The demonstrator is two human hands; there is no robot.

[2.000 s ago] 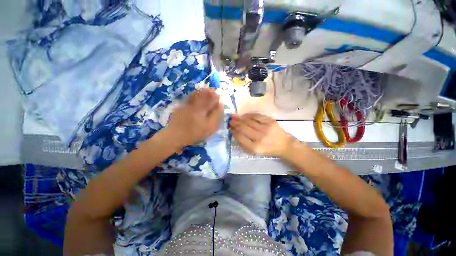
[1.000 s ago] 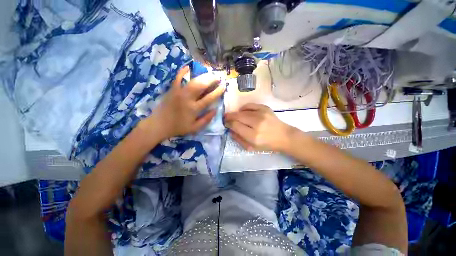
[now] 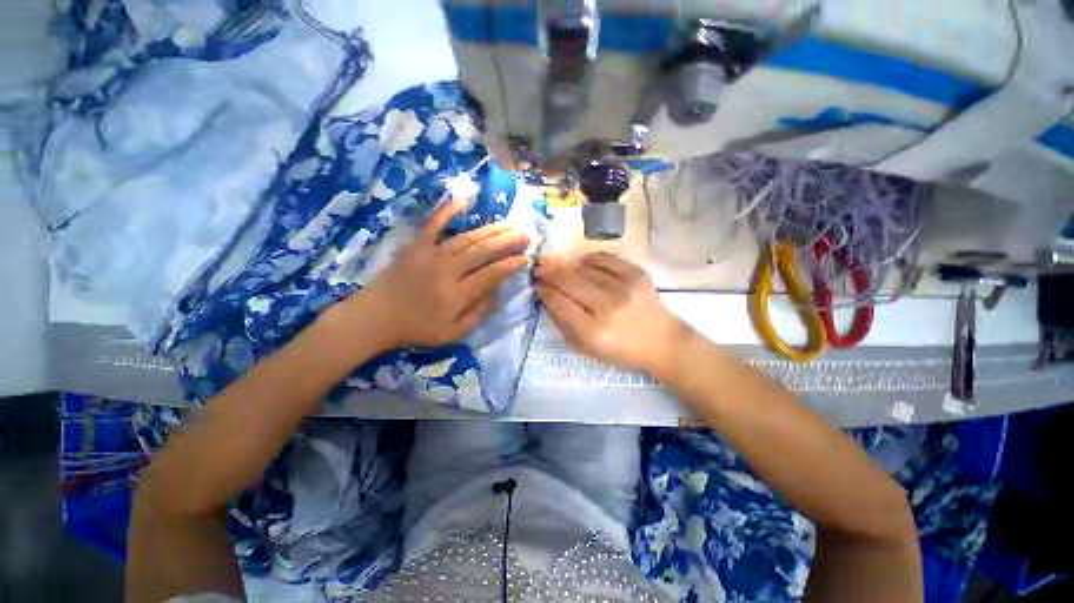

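A blue floral garment piece [image 3: 353,224] lies on the machine table, its right edge running up to the lit needle area of the sewing machine [image 3: 766,71]. My left hand [image 3: 442,283] lies flat on the piece with fingers spread, just below the needle area. My right hand [image 3: 607,309] pinches the folded edge [image 3: 518,324] of the piece between thumb and fingers. A pale corner of the piece hangs towards the table's front edge. The needle tip is too blurred to make out.
Pale blue pieces [image 3: 177,177] are heaped at left. Yellow scissor handles [image 3: 787,303] and red ones [image 3: 844,292] lie at right before a tangle of lilac strips [image 3: 824,206]. A slim metal tool [image 3: 965,348] is further right. Blue crates [image 3: 94,471] with floral pieces stand below the table.
The camera view shifted and came back. My left hand's fingers spread out over the piece and now rest flatter. My right hand stays at the edge.
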